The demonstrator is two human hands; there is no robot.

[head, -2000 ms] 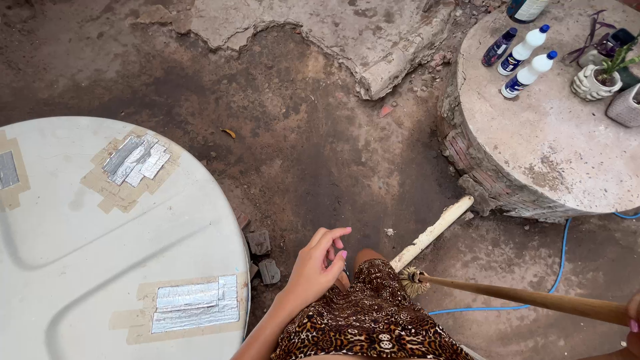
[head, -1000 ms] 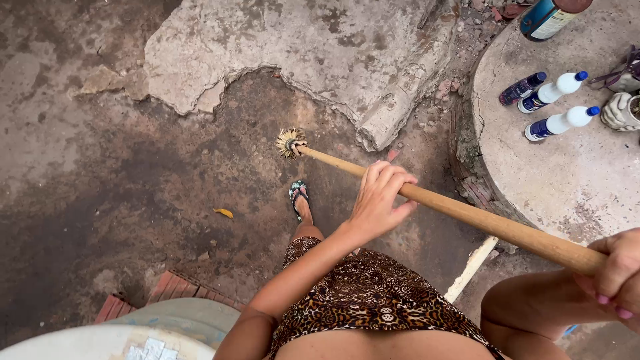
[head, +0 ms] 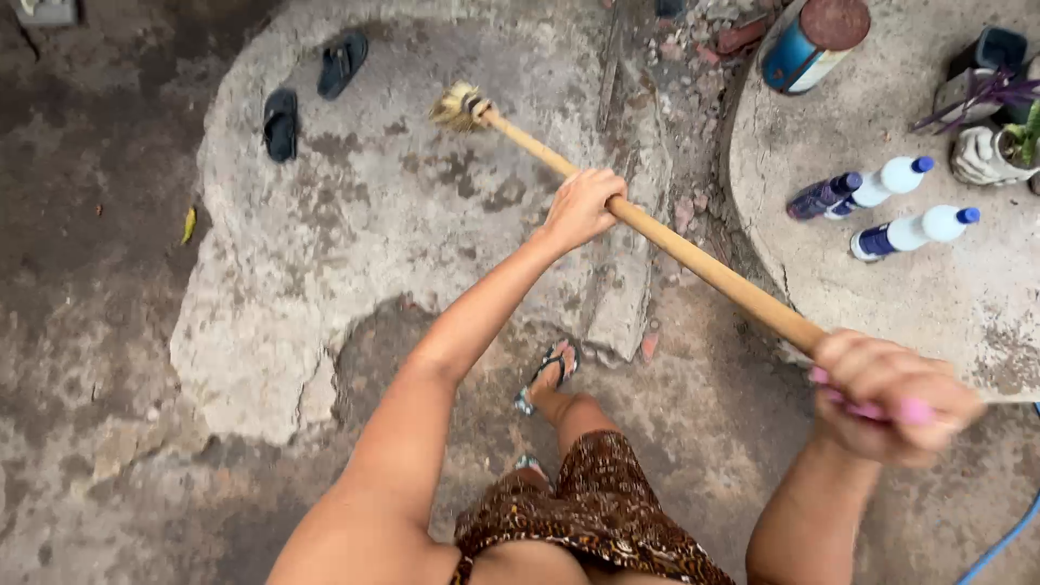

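Observation:
A broom with a long wooden handle runs diagonally across the view, its bristle head over the raised concrete slab at the top. My left hand grips the handle partway down, nearer the bristles. Closed round the upper end at the right is my right hand, slightly blurred. Whether the bristles touch the slab cannot be told.
Dark sandals lie on the cracked concrete slab. At right, a round concrete top holds a blue can, several bottles and potted plants. Rubble lies between them. A blue hose crosses the lower right corner.
The left hand, free two seconds ago, now grips the handle. The broom head has moved from the lower ground onto or over the slab. The view has shifted; the white round surface is out of sight.

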